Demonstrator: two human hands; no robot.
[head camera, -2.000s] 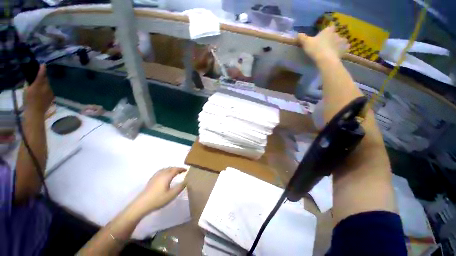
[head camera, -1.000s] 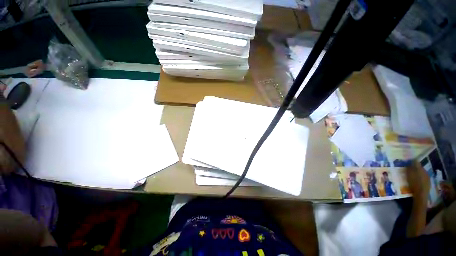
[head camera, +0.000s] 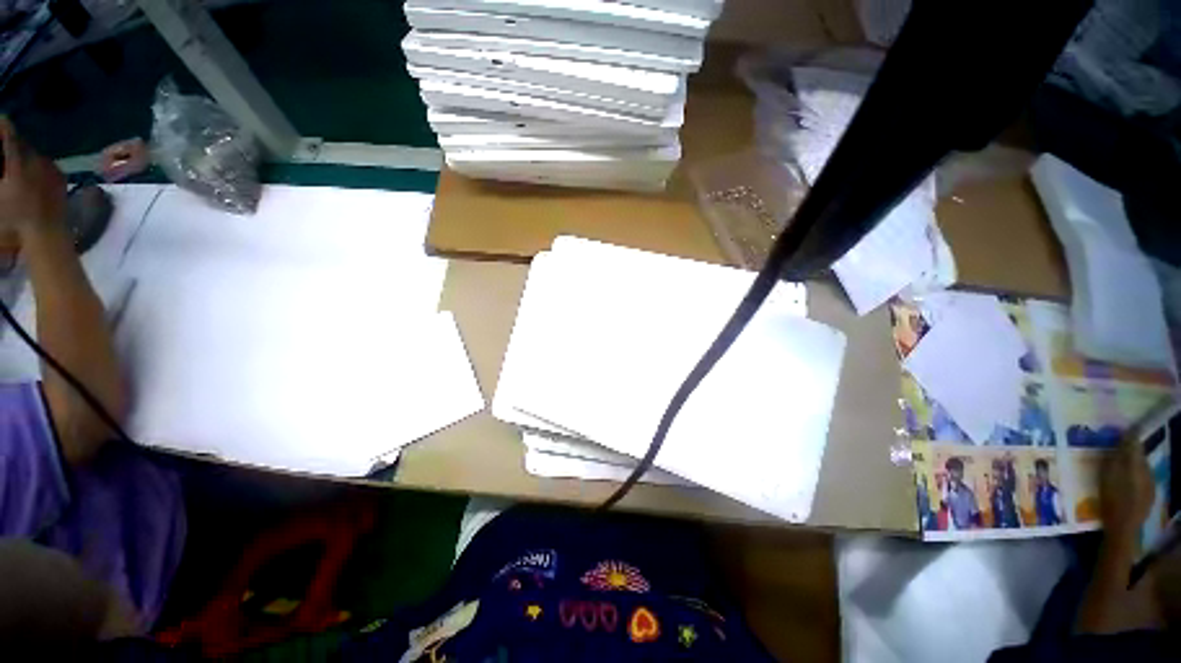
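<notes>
Neither my left nor my right hand shows. Blurred skin-coloured shapes at both bottom corners may be parts of my arms. White flat housings (head camera: 674, 376) lie in a loose, slightly fanned pile on the tan bench in front of me. The top one is plain and turned at an angle. A black electric screwdriver (head camera: 907, 130) hangs at upper right, large and close to the camera. A thin black cord (head camera: 699, 369) crosses in front of the pile.
Tall white stack (head camera: 557, 97) on brown board (head camera: 557, 220). Clear bag of small metallic pieces (head camera: 745, 214). White sheeting (head camera: 285, 324) at left. Printed sheet (head camera: 991, 499) at right. Purple-sleeved person's arm (head camera: 78, 324) at left; another hand (head camera: 1129, 486) holds a dark-edged object.
My hands, seen at the pile's left and on the shelf edge two seconds ago, are gone. The view has tilted down, then shifted slightly left. The pile keeps its last arrangement.
</notes>
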